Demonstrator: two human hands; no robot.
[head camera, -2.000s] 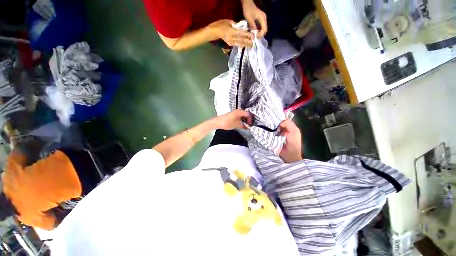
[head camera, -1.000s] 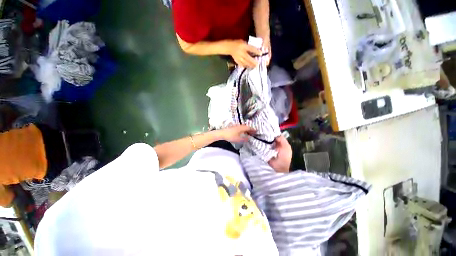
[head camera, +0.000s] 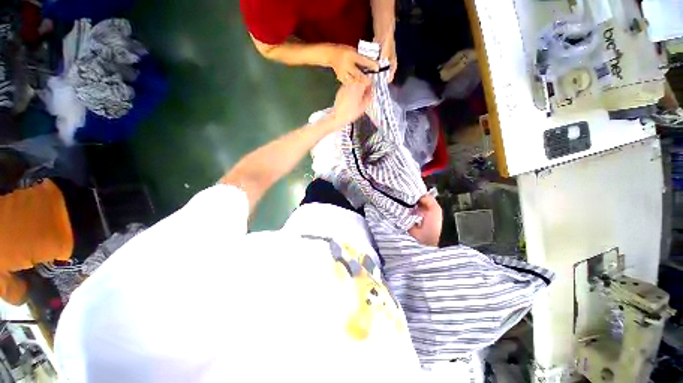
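Observation:
A striped garment piece (head camera: 464, 288) in white-grey cloth with dark stripes runs from the other person's hands down across my lap to the right. A narrow black trim (head camera: 367, 173) curves along its upper part. My right hand (head camera: 427, 219) grips the garment at the lower end of this trim. My left hand (head camera: 353, 101) is stretched forward to the upper end of the cloth, right by the other person's fingers; whether it grips the cloth cannot be told. A small white piece (head camera: 368, 50) sticks up there.
A person in a red top (head camera: 307, 21) stands opposite, both hands on the cloth. A white sewing table (head camera: 517, 142) with a machine is at right. A red bin (head camera: 439, 153) is behind the garment. A blue bin (head camera: 142, 101) with striped cloth and an orange garment (head camera: 34, 224) are at left.
My left hand has left the middle of the garment and moved forward to the other person's hands. My right hand keeps its hold. The black trim between them now shows longer.

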